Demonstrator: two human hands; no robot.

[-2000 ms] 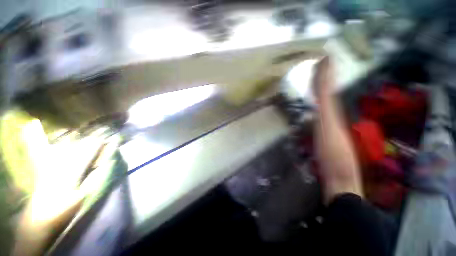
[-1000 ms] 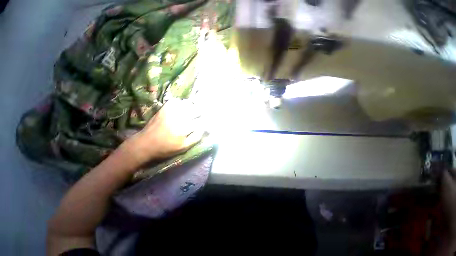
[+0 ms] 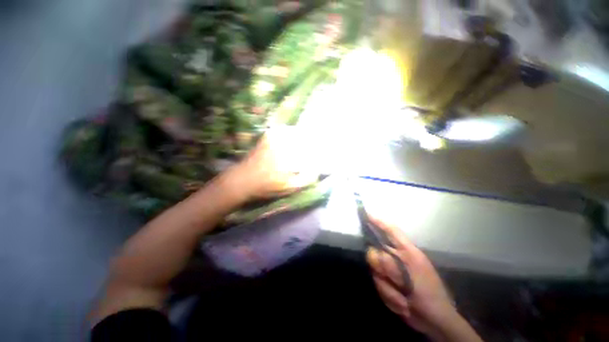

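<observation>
The green printed cloth (image 3: 193, 113) lies bunched on the left of the machine. Its pale lilac underside (image 3: 267, 246) hangs over the front edge. My left hand (image 3: 270, 163) rests on the cloth near the needle area, its fingertips lost in white glare, so its grip cannot be made out. My right hand (image 3: 407, 277) holds dark scissors or snips (image 3: 382, 242), pointing up and left toward the cloth's edge beside my left fingers. The tool's tip fades into the glare.
The sewing machine head (image 3: 567, 120) spans the upper right. The pale machine bed (image 3: 494, 230) runs to the right, with a dark line along it. The lamp glare hides the needle area. A pale surface (image 3: 40, 200) is at the left. Dark clothing is below.
My right hand has come from the far right to the bed's front edge, now holding the dark tool. My left hand stays at the cloth; the view has shifted, moving the scene rightward.
</observation>
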